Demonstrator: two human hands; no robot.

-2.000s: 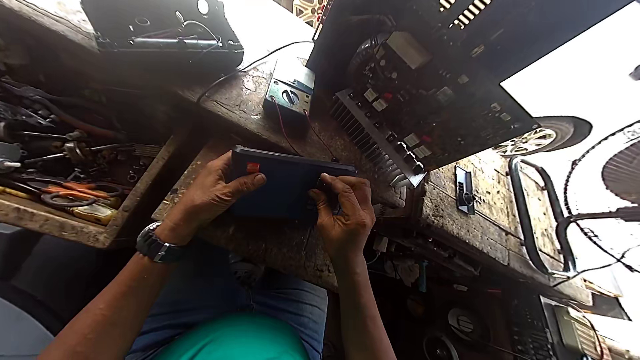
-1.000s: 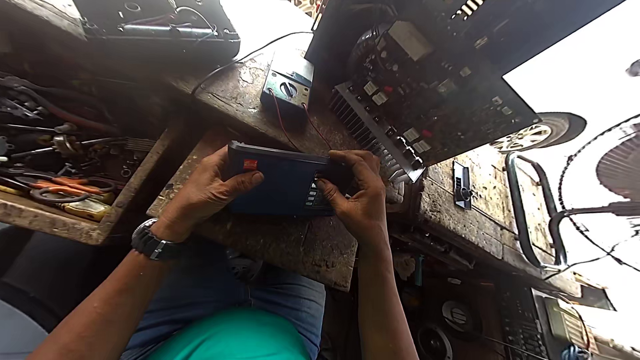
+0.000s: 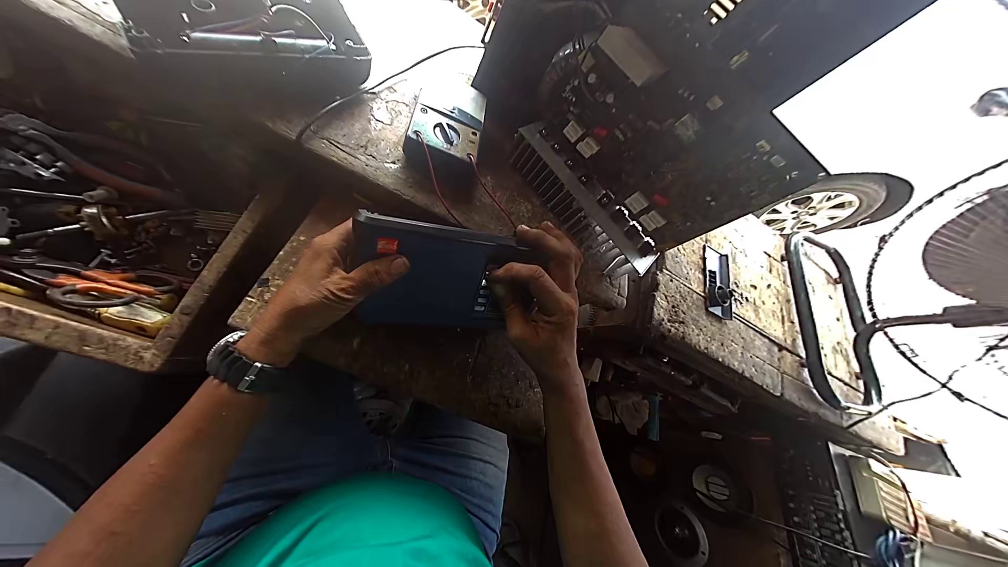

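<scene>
A dark blue box-shaped electronic device [image 3: 425, 279] with a red-orange label and a row of small light buttons is held over the wooden bench. My left hand [image 3: 323, 287] grips its left end, thumb on the front face near the label. At the right end, my right hand [image 3: 539, 295] holds the device with its fingers bent at the buttons; they hide part of that end. Behind the device stands an analog multimeter [image 3: 447, 132] with a dial and two red leads running down behind the device. Where the leads end is hidden.
A large circuit board [image 3: 677, 126] with a finned heat sink [image 3: 583, 197] leans at the back right. On the left, a wooden drawer [image 3: 150, 354] holds pliers and other tools. An opened black case [image 3: 244, 63] lies at the back left. A fan [image 3: 969, 244] stands at far right.
My right hand has shifted at the device's right end; its fingers now bend over the front by the buttons. My left hand keeps its hold.
</scene>
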